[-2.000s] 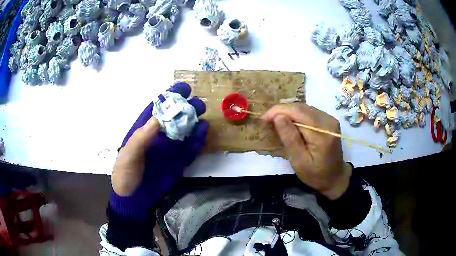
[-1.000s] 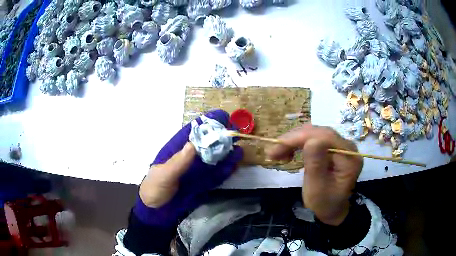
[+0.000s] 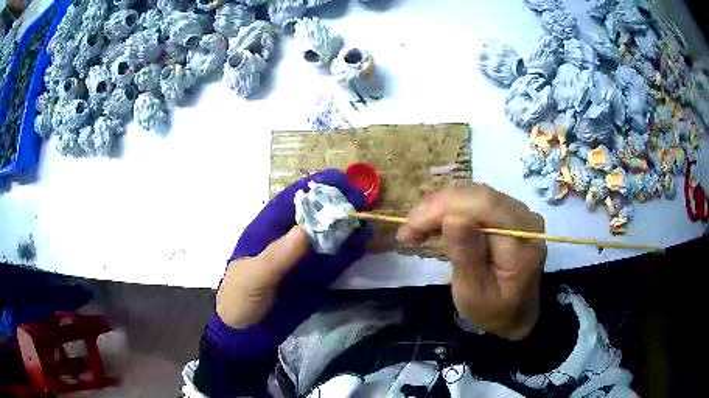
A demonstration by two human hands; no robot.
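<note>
My left hand (image 3: 291,241), in a purple glove with the thumb bare, holds a ruffled grey piece (image 3: 323,216) over the left part of the brown cardboard pad (image 3: 420,148). My bare right hand (image 3: 490,253) holds a thin tan stick (image 3: 575,240). The stick's left tip is at the right side of the grey piece. A red round cap (image 3: 364,183) sits on the cardboard just behind my left fingers, which partly cover it.
Hollow grey parts (image 3: 150,111) are piled at the back left, two of them nearer the middle. Grey and yellow parts (image 3: 598,158) are piled at the right. A blue tray (image 3: 29,144) stands far left, red handles (image 3: 694,194) far right. A red stool (image 3: 62,354) is below left.
The stick tip has left the red cap and is now at the grey piece. My left hand has moved right, beside the cap. In the last second the grey piece has turned slightly.
</note>
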